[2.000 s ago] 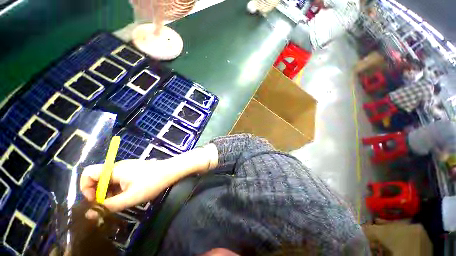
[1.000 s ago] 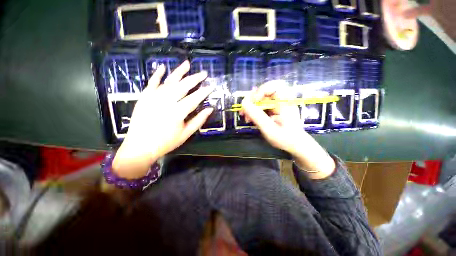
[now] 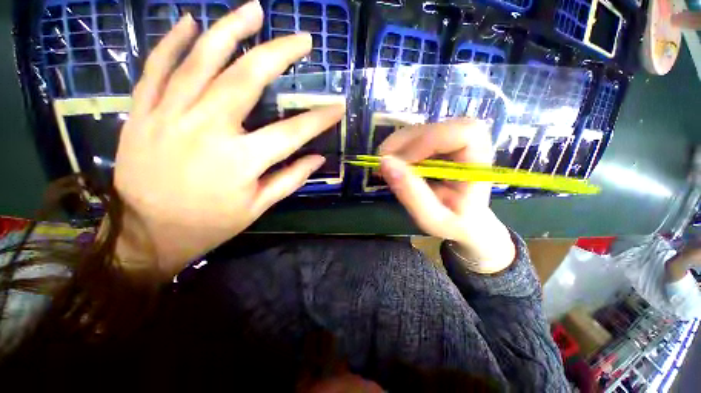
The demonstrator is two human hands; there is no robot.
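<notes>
My left hand (image 3: 200,153) lies spread, palm down, over the blue-edged housings (image 3: 84,38) in the black tray, its fingers apart. My right hand (image 3: 446,173) is closed around yellow tweezers (image 3: 530,179), whose tips point left towards my left fingertips. The tips are near the lower right corner of a cream-framed dark window (image 3: 327,138). A clear glossy film (image 3: 530,84) lies over the housings behind and to the right of my right hand. Whether the tips hold a small part, I cannot tell.
The black tray (image 3: 357,46) sits on a dark green bench (image 3: 361,222). The pink fan's round base (image 3: 662,38) is at the back right. Below right are brown cardboard (image 3: 542,253), a red stool part and another person's light sleeve (image 3: 680,295).
The view has turned down to the tray and come closer. My left hand has come into view since the earliest frame. The tweezers now lie nearly level, tips left, still in my right hand.
</notes>
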